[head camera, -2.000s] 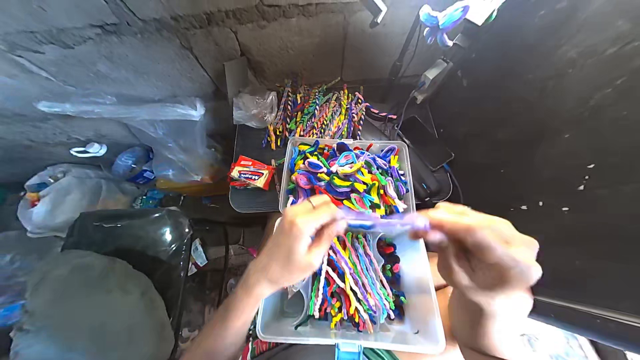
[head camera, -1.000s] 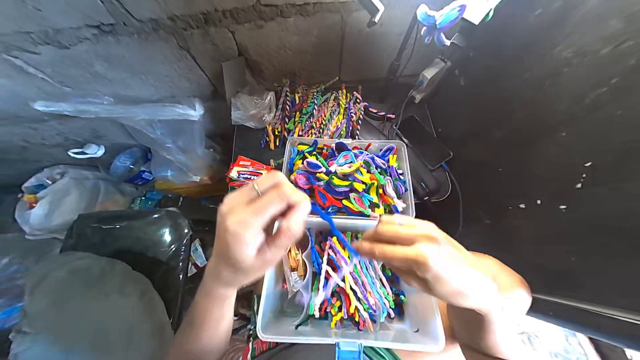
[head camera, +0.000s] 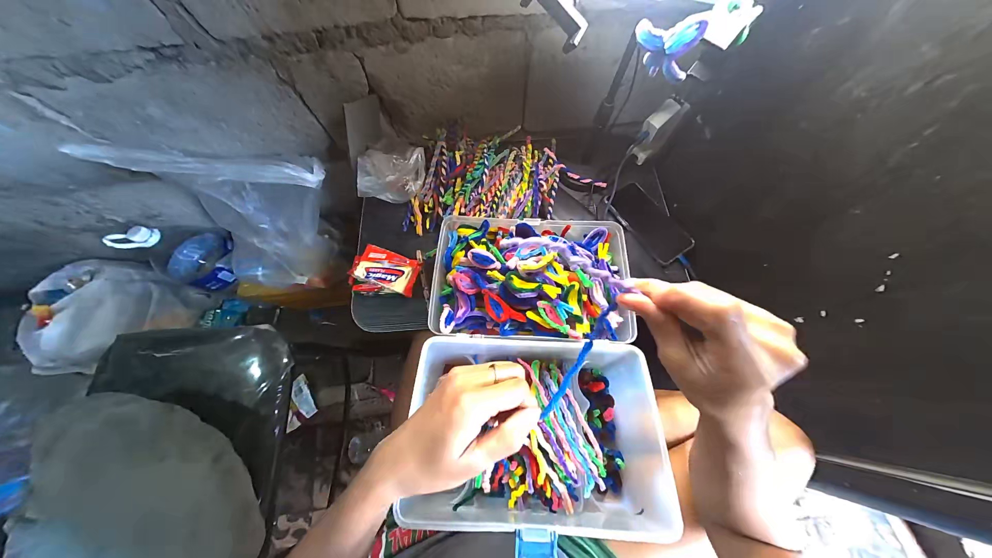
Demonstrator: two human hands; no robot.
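Observation:
My left hand (head camera: 473,422), with a ring on one finger, is over the left part of the lower plastic box (head camera: 651,434). Between its thumb and fingers is a blue pipe cleaner (head camera: 570,380), its free end pointing up and right. My right hand (head camera: 709,337) pinches the end of a light purple fuzzy piece (head camera: 624,285) at the right edge of the upper tray, which is heaped with bent and looped pipe cleaners (head camera: 523,283). Straight multicoloured pipe cleaners (head camera: 570,438) lie in the lower box, with small dark and red curled pieces (head camera: 601,411) to their right.
Behind the tray lie striped twisted pipe cleaners (head camera: 496,178) and a crumpled clear bag (head camera: 391,172). A red packet (head camera: 385,271) is to the left, a phone (head camera: 651,225) to the right. A black seat (head camera: 194,364) stands at left, and a dark panel (head camera: 868,232) rises at right.
My hands, close together one second ago, are now apart: the left is lower over the box, the right is up beside the tray. The blue pipe cleaner, earlier between both hands, is now at the left hand.

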